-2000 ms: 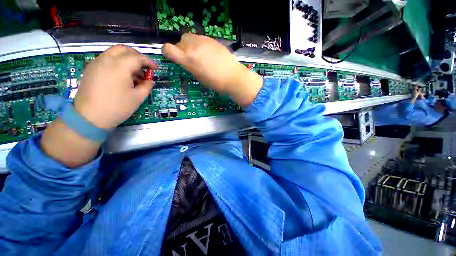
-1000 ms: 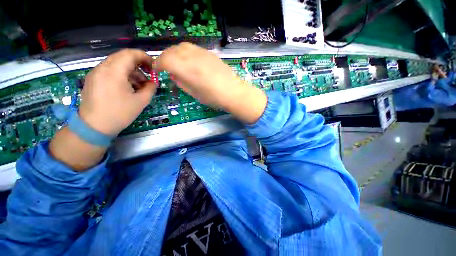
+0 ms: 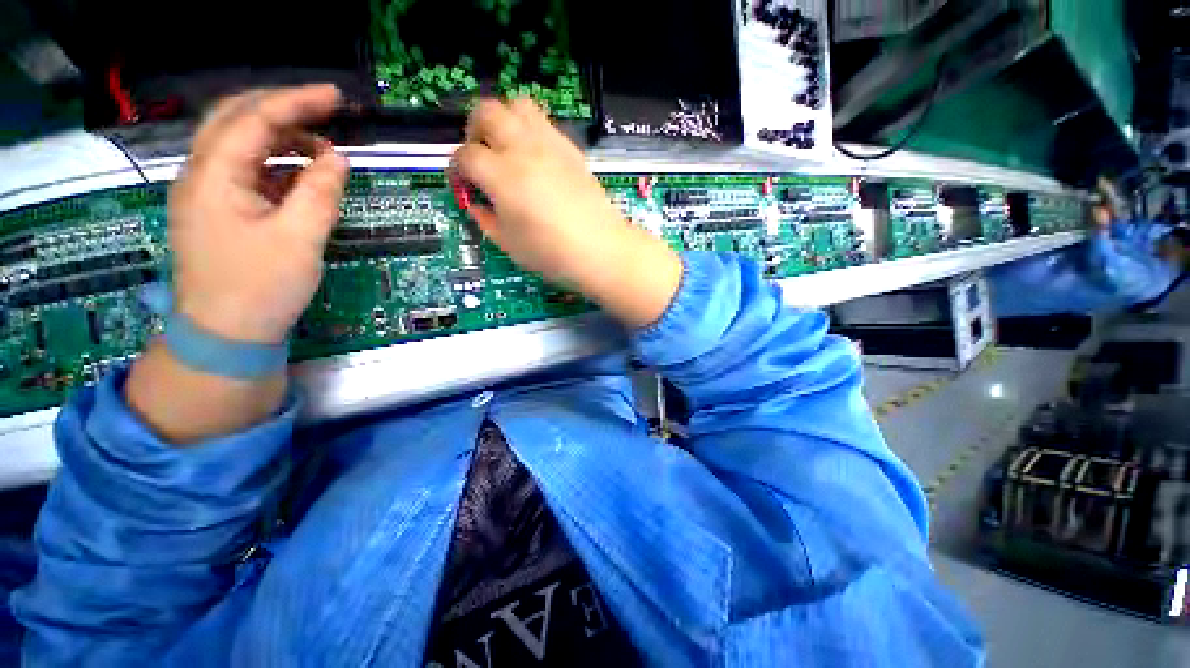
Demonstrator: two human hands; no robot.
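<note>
A long green circuit board (image 3: 392, 281) lies in front of me between pale rails. My left hand (image 3: 248, 228), with a light blue wrist band, is raised over the board's left part, thumb and forefinger apart, and no part shows in it. My right hand (image 3: 542, 196) is over the board's far edge to the right, its fingers curled together. A small red component (image 3: 465, 196) shows at its fingertips; the fingers partly hide it. Other red components (image 3: 643, 188) stand along the far edge of the boards to the right.
Behind the far rail are dark bins with red pieces (image 3: 120, 98), green pieces (image 3: 522, 78) and small pin parts (image 3: 679, 121), then a white tray (image 3: 770, 78) with black parts. The near rail (image 3: 522, 345) runs before my body. Another person (image 3: 1129, 261) is farther right.
The red component was at my left fingertips and is now at my right fingertips. My left hand has moved left and opened. The hands have parted.
</note>
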